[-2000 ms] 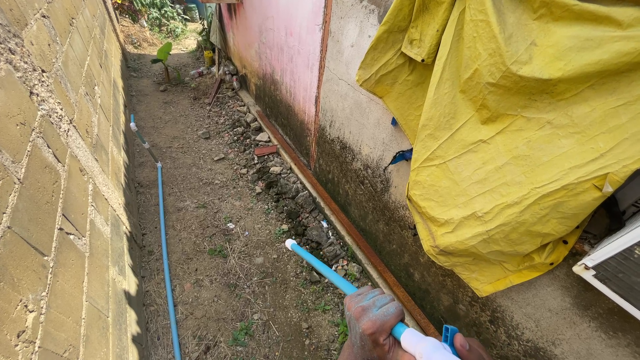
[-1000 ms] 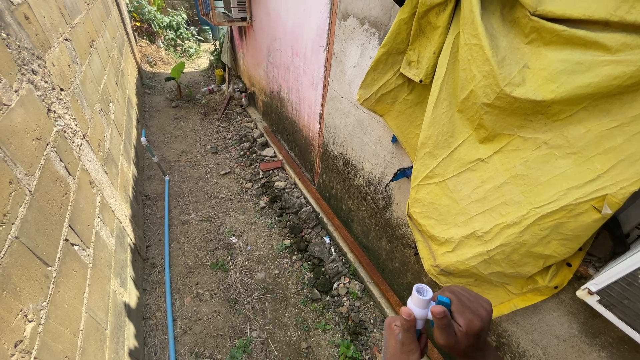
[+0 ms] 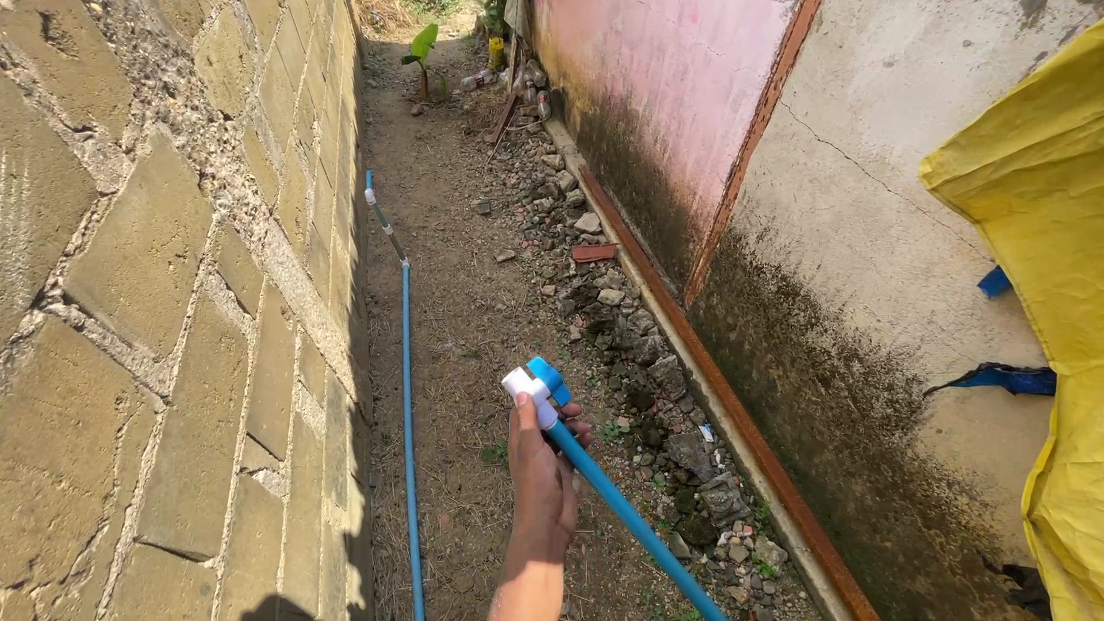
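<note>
My left hand point(image 3: 543, 466) holds a white plastic ball valve point(image 3: 529, 395) with a blue handle point(image 3: 548, 379), thumb on its near left side and fingertips showing at the right. A blue plastic pipe point(image 3: 634, 517) joins the valve's lower end and runs out at the bottom edge. The valve's upper end shows no pipe in it. My right hand is out of view. On the ground to the left lies a long blue pipe point(image 3: 410, 431), with white fittings point(image 3: 405, 261) and a darker, angled section point(image 3: 390, 231) at its far end.
A rough block wall point(image 3: 181, 388) borders the dirt path point(image 3: 457, 345) on the left. On the right are rubble point(image 3: 690, 453), a rusty metal strip point(image 3: 733, 423), a stained painted wall point(image 3: 673, 112) and a yellow tarp point(image 3: 1044, 250). A small leafy plant point(image 3: 423, 52) stands farther along.
The valve, held in both hands near the bottom right one second ago, has moved left. My right hand has left the view. The view has turned left.
</note>
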